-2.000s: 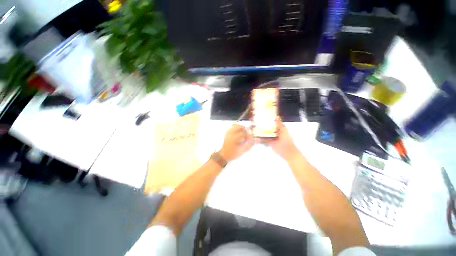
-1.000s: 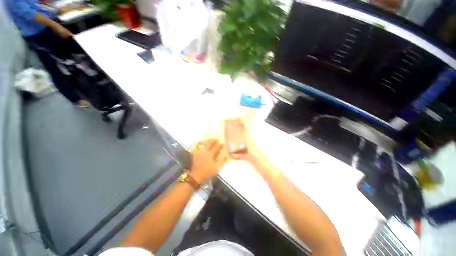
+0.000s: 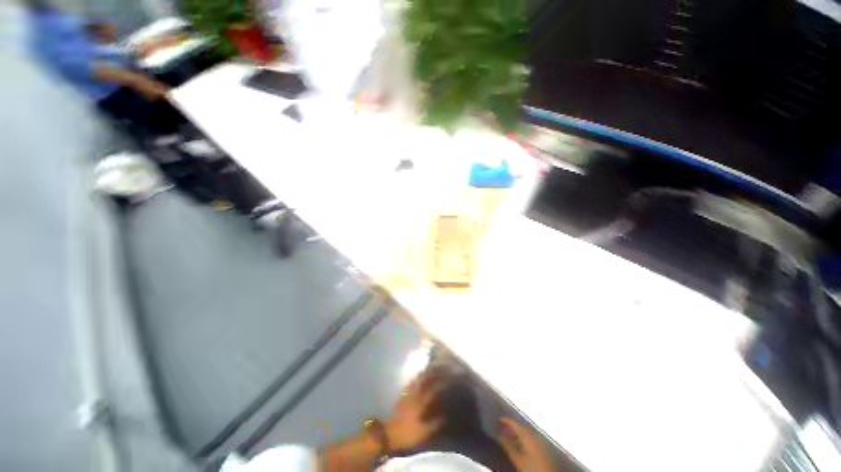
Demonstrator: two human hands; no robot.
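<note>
The smartphone (image 3: 453,251) lies on the tan kraft cover (image 3: 493,205) on the white desk, with no hand on it. The picture is blurred and the desk is overexposed. My left hand (image 3: 421,410) is low at the bottom centre, below the desk edge near my lap, with a band on the wrist. My right hand (image 3: 521,442) is at the bottom edge, partly cut off, to the right of my left hand. I see nothing held, but blur hides the fingers.
A blue tape dispenser (image 3: 491,175) sits behind the phone. A leafy plant (image 3: 466,64) and the monitor (image 3: 682,83) stand at the back. The dark keyboard area (image 3: 590,207) is at the right. A person in blue (image 3: 78,55) is at the far left, near dark chairs.
The phone was in my hands and now lies on the kraft cover. Both hands have drawn back and down below the desk edge. The view has turned left from the monitor.
</note>
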